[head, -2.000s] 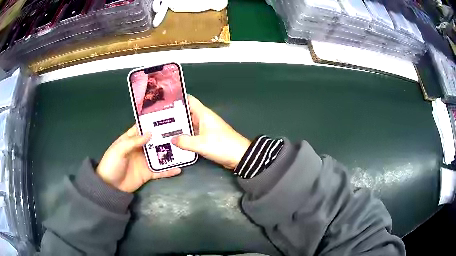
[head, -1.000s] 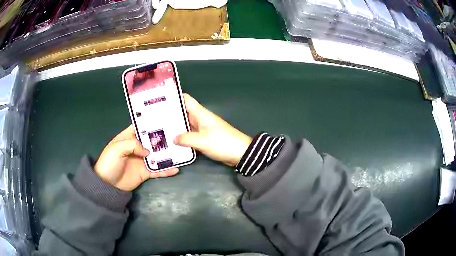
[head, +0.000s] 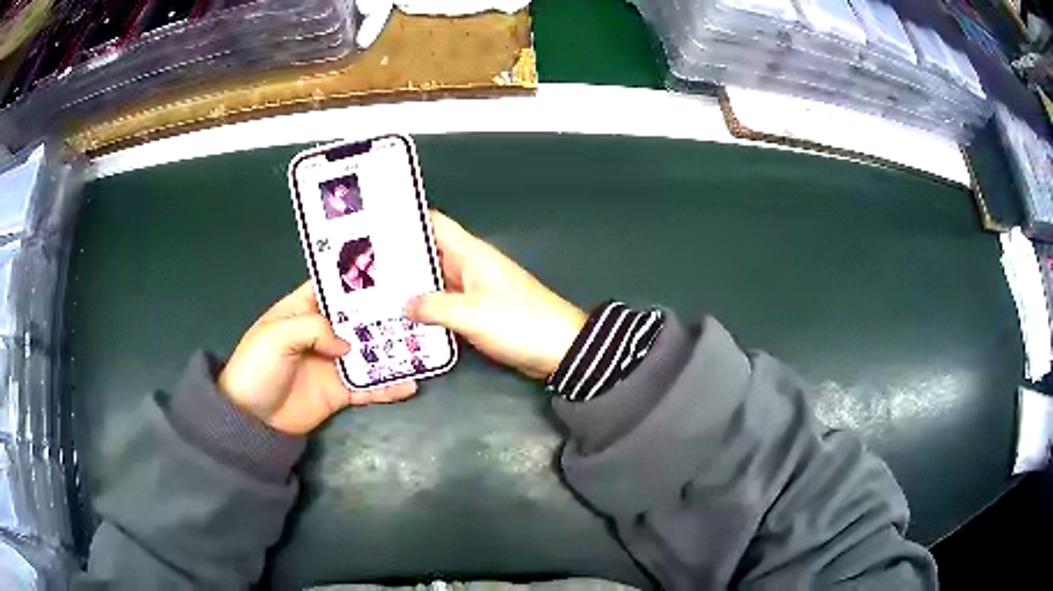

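Observation:
A smartphone (head: pixel 375 260) with a pale rim and a lit white screen showing small pictures is held over the dark green mat, left of centre. My left hand (head: pixel 289 364) is bare and holds its lower left edge and bottom, with the thumb at the screen's lower left. My right hand (head: pixel 497 294) is bare and holds the right edge, with the thumb over the lower right of the screen. The fingers behind the phone are hidden.
A green mat (head: pixel 716 254) has a white strip (head: pixel 612 113) along its far edge. Clear tray stacks stand at the far left (head: pixel 231 52), far right (head: pixel 808 58) and left side (head: pixel 35 346). A brown board (head: pixel 450 58) lies under the far left stack. White sheets (head: pixel 1031 427) are at the right edge.
The screen content has scrolled up; the large pink picture at the top is gone and smaller pictures show. Both hands still hold the phone in nearly the same place.

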